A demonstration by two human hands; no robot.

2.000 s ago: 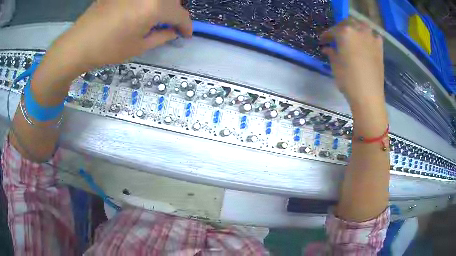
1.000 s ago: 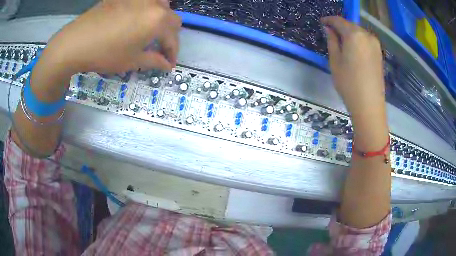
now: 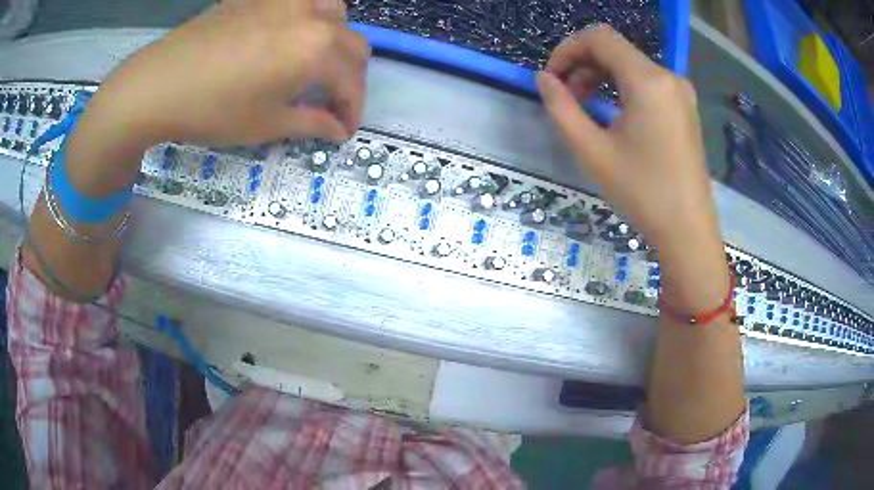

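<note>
A long strip of joined circuit boards (image 3: 402, 211) with round dark cans and paired blue components runs across the view. A blue bin (image 3: 460, 59) full of small dark leaded components (image 3: 508, 29) lies beyond it. My left hand (image 3: 278, 81) is over the boards' far edge at left, fingers bent inward; whether its fingertips hold a part is hidden. My right hand (image 3: 623, 124) is over the bin's near edge, thumb and forefinger curved close together; no held part can be made out.
Silver-grey rails (image 3: 364, 287) run along both sides of the boards. A bundle of thin dark leads (image 3: 805, 191) lies right of the bin. A second blue bin (image 3: 778, 43) with a yellow item (image 3: 819, 72) stands at far right. A pale ledge (image 3: 364, 368) is nearest my body.
My right hand has moved left from above the bin's components to its near edge. My left hand has moved down slightly since the oldest frame. The boards have shifted slightly in view.
</note>
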